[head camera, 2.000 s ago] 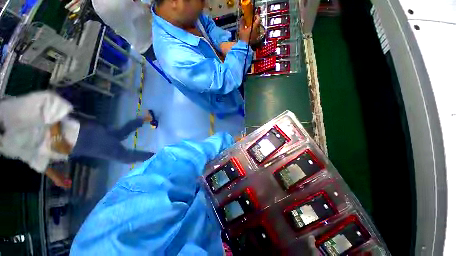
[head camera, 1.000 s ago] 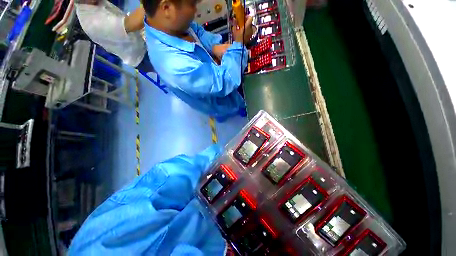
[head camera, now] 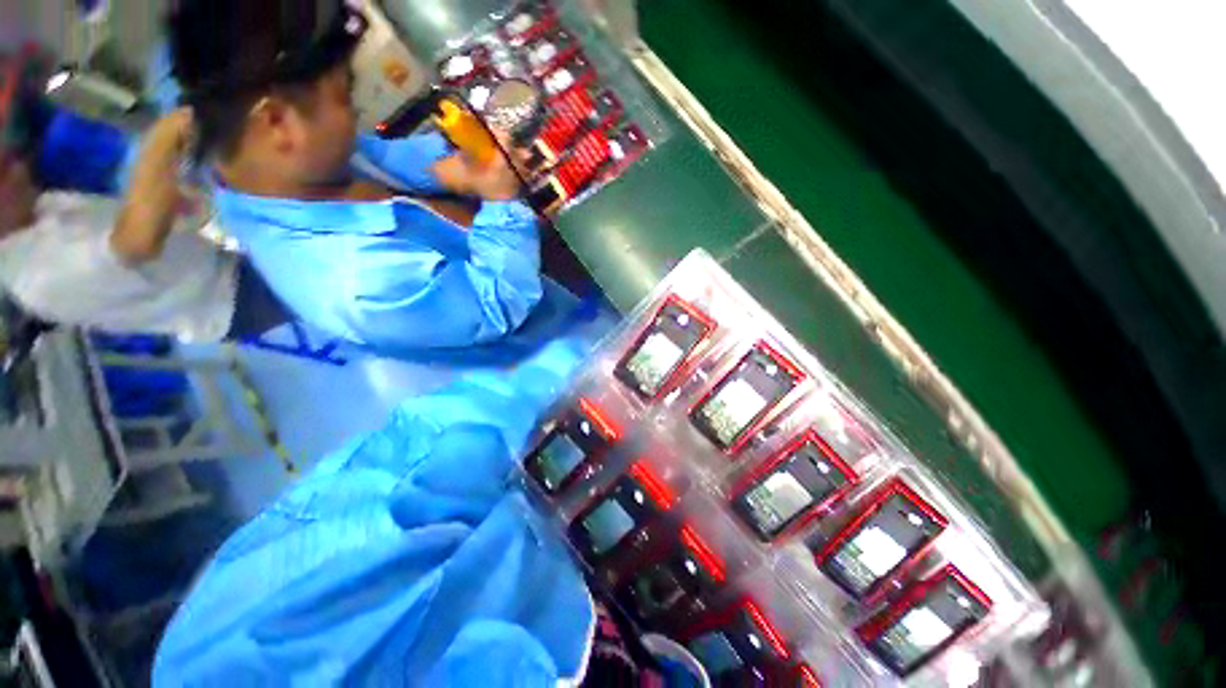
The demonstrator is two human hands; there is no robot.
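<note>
A clear plastic tray (head camera: 840,417) fills the lower centre, tilted in the picture. It holds two rows of black phone units with red rims, such as one near its far corner (head camera: 664,348) and one in the near right part (head camera: 881,539). Pale label areas show on the right-hand row; the left-hand row is in shadow. My blue left sleeve reaches along the tray's left side and its cuff end meets the far left edge. My left hand is hidden there, so its grip cannot be seen. My right hand is not in view.
A green bench surface (head camera: 645,222) runs beyond the tray, with a pale rail (head camera: 840,285) and dark green strip to the right. A person in a blue smock holds a yellow-orange tool (head camera: 468,132) beside another phone tray. White machine edge at upper right.
The view has turned, so the neighbouring person and bench have shifted left and now slant. The tray has shifted slightly up and left in the picture, showing more of its near end.
</note>
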